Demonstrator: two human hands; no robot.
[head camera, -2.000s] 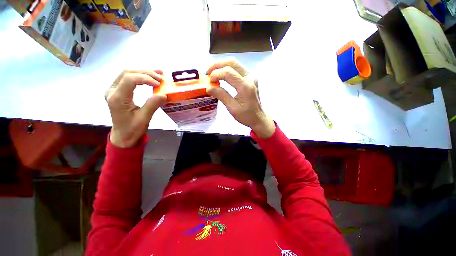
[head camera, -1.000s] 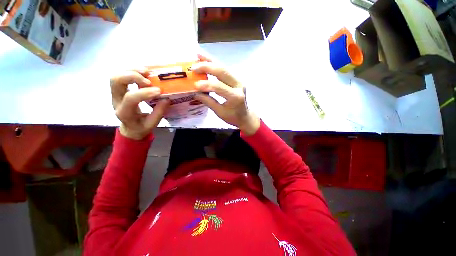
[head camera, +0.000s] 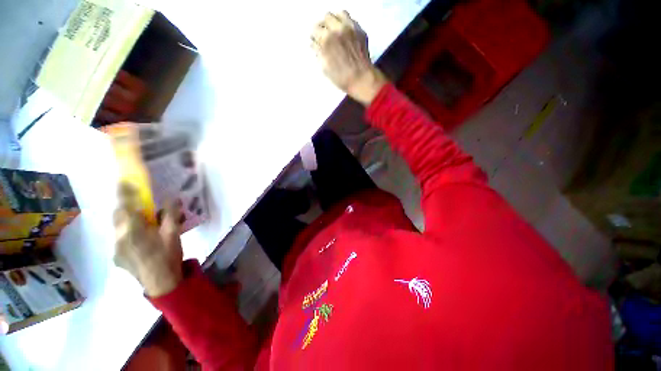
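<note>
My left hand (head camera: 148, 250) grips a retail box (head camera: 177, 174) by its edge over the white table (head camera: 254, 94). The box is blurred; its orange-yellow side lies toward my fingers and its printed face shows to the right. It is close to the open outer carton (head camera: 94, 61), whose dark inside holds something orange-red. My right hand (head camera: 342, 51) is apart from the box, over the table's edge side, with its fingers curled; nothing can be made out in it.
Stacked retail boxes (head camera: 36, 206) stand at the left, with another printed box (head camera: 40, 290) below them. A red stool (head camera: 478, 58) is under the table at upper right. Brown cardboard (head camera: 616, 174) lies on the floor at far right.
The view has turned and shifted left. My right hand has let go of the retail box. My left hand has carried the box toward the outer carton.
</note>
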